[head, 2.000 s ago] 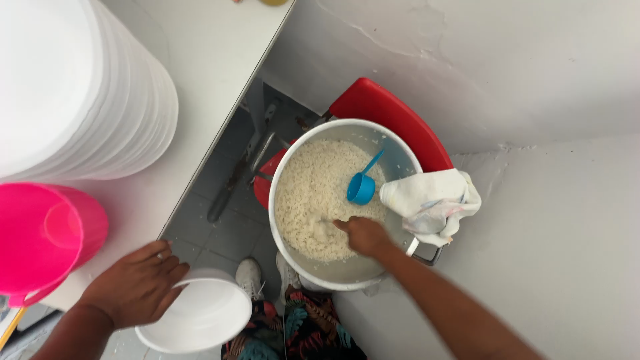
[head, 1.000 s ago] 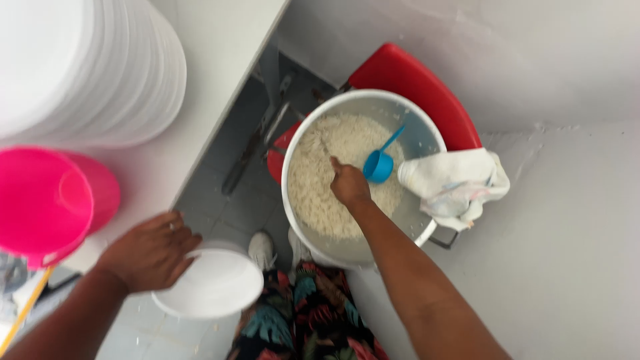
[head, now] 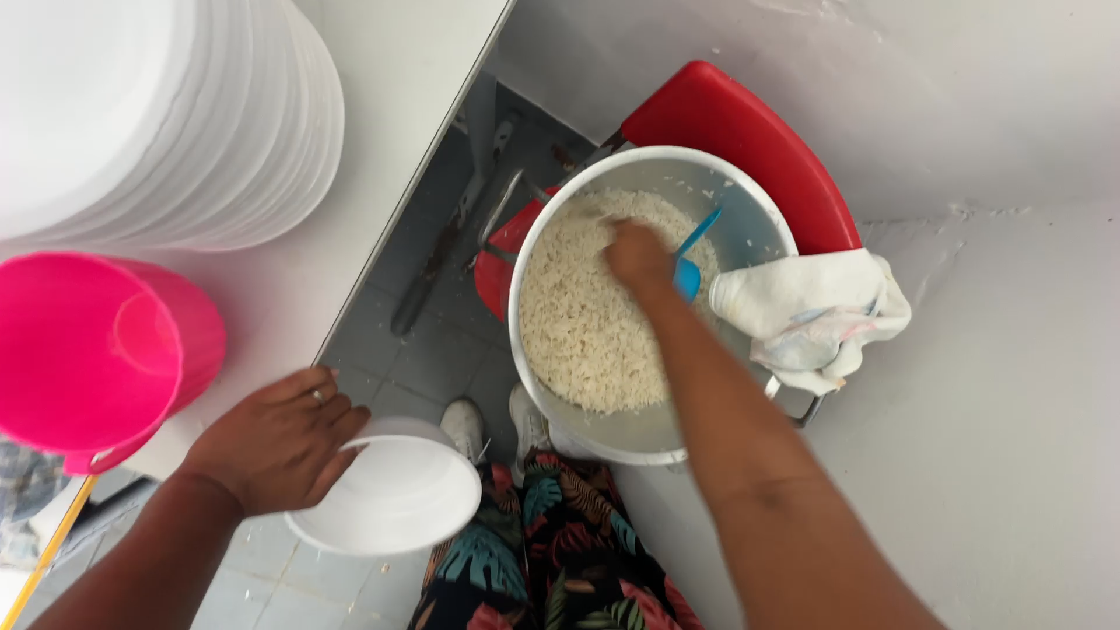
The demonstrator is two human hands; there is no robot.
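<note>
A large metal pot (head: 523, 350) of white rice (head: 595, 341) stands on a red chair. My right hand (head: 639, 258) reaches into it, blurred, at the surface of the rice; a pale, smeared shape lies just left of its fingertips, and whether the fingers hold something I cannot tell. Partly behind that hand rests a blue measuring scoop (head: 689, 278), its handle leaning toward the pot's wall. My left hand (head: 280, 442) grips the rim of an empty white plastic bowl (head: 389, 494), tilted over the floor beside the table edge. A white cloth (head: 805, 311) hangs over the pot's right rim.
On the white table (head: 385, 114) at left stand a tall stack of white plastic containers (head: 262, 131) and a pink plastic pitcher (head: 197, 328). The red chair back (head: 752, 149) rises behind the pot, near the wall. My shoes are on the tiled floor below.
My right hand has moved from the lower middle of the rice toward its upper part, beside the scoop. My left hand keeps hold of the white bowl.
</note>
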